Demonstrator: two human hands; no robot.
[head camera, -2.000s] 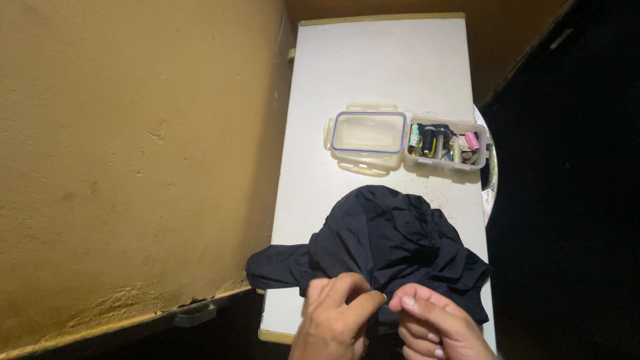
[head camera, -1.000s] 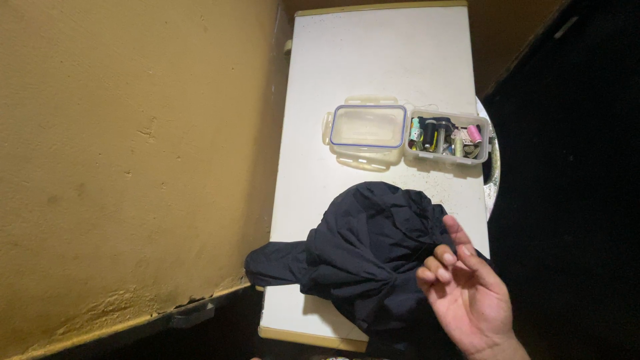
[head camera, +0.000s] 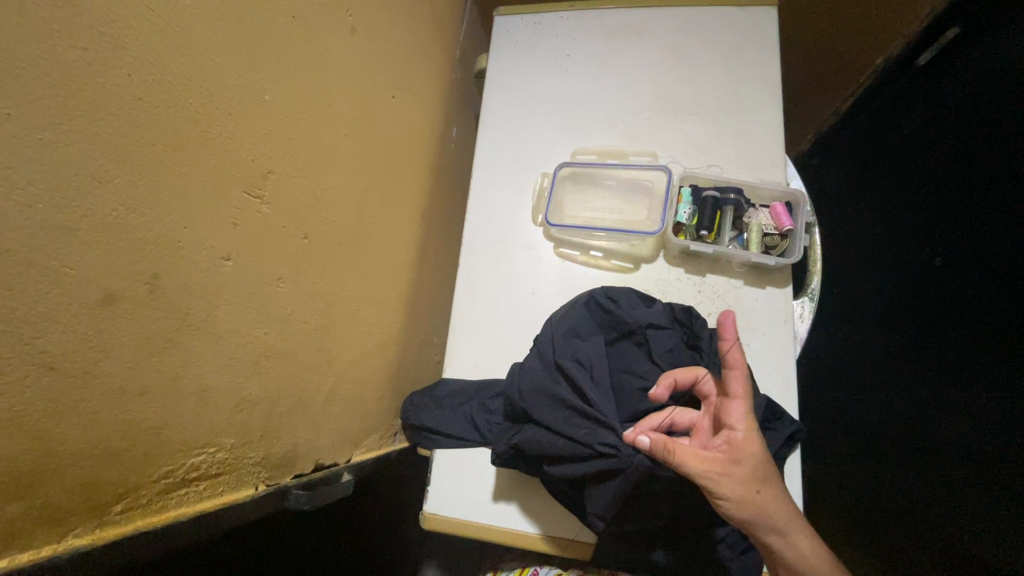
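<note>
My right hand (head camera: 720, 432) is over the right part of a dark, bunched garment (head camera: 592, 384). Its thumb and a finger pinch a dark thread (head camera: 680, 404), which runs up across the other fingers to the raised little finger. Whether a needle is at the pinch cannot be seen. The garment lies in folds on the near half of a white table, one narrow part stretching left toward the wall. My left hand is out of view.
A clear plastic box (head camera: 736, 258) with thread spools, a pink one (head camera: 782, 217) among them, stands at the table's (head camera: 624, 80) right edge. Its clear lid (head camera: 610, 198) lies to the left. A yellow wall (head camera: 240, 240) rises at left; a round rim (head camera: 810, 272) shows beyond the right edge.
Two seconds ago both hands were close together at the garment's near side. My left hand has since left the view, and my right hand has risen with its fingers spread.
</note>
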